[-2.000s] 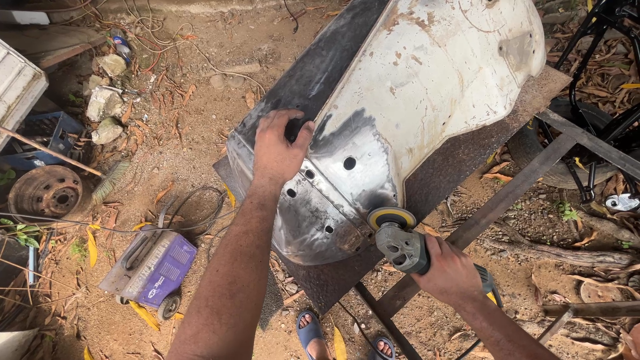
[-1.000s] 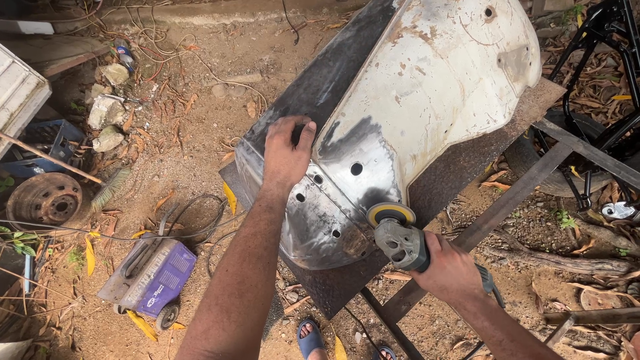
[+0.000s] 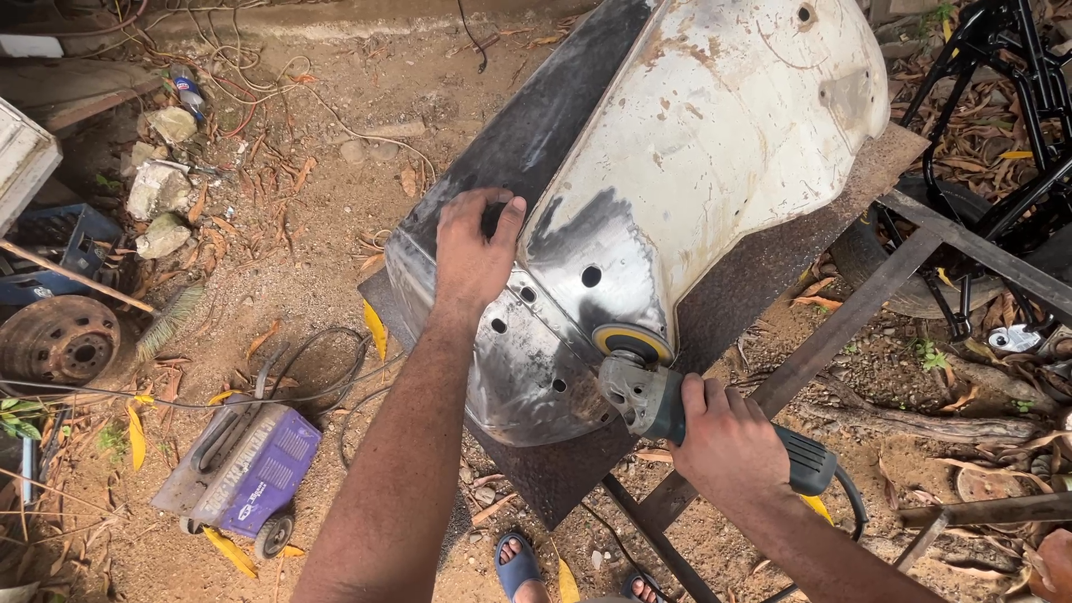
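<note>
A metal body panel (image 3: 712, 126) with worn white paint lies on a rusty steel plate (image 3: 745, 251). Its near end is ground to bare grey metal and has several round holes. My left hand (image 3: 479, 239) rests on the panel's dark upper part, fingers curled at a raised edge; what the fingertips touch is hidden. In my right hand (image 3: 727, 431) is an angle grinder (image 3: 670, 406), gripped around its body. The grinder's disc (image 3: 634, 342), with a yellow ring, lies against the bare metal near the panel's right edge.
A steel frame (image 3: 854, 318) supports the plate. A purple welding machine (image 3: 260, 469) stands on the dirt at lower left, with cables around it. Farther left are a rusty wheel rim (image 3: 84, 342), a blue crate (image 3: 59, 251) and stones (image 3: 159, 191). A black tubular frame (image 3: 1017, 109) stands at right.
The grinder and my right hand have shifted slightly along the bare metal near the panel's right edge. My left hand stays on the panel's dark upper part.
</note>
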